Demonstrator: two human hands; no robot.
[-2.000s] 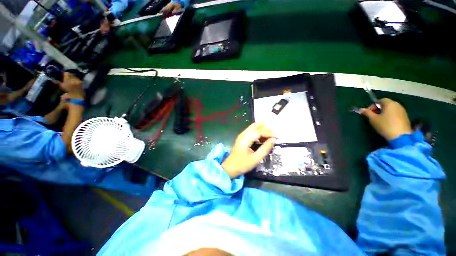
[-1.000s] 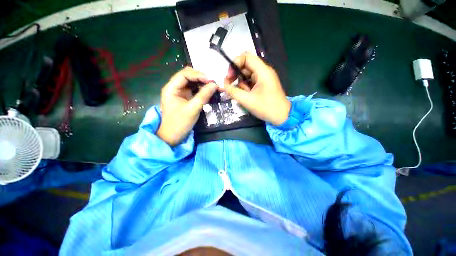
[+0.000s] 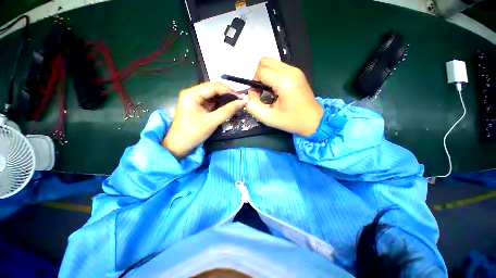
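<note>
An open tablet [image 3: 215, 46] with a silver-white panel lies in front of me, its board end partly hidden under my hands. A small black module [image 3: 234, 31] with a pale face lies on the panel. My left hand [image 3: 200, 113] and my right hand [image 3: 285, 98] meet over the board end, fingertips pinched together. My right hand also holds slim black tweezers [image 3: 243, 82], pointing left across the panel. My left fingers are closed on a small dark part, mostly hidden by the fingers.
Red lead wires [image 3: 146, 66] fan out at left beside black holders [image 3: 86, 81]. A white fan [image 3: 15, 158] stands at the left edge. A bumpy black small-parts holder [image 3: 379, 65] lies to the right. A white adapter [image 3: 457, 72] with a cable is farther right.
Since two seconds ago, my right hand has come in from the right to meet my left over the tablet. Since one second ago, the tweezers have swung lower, away from the black module.
</note>
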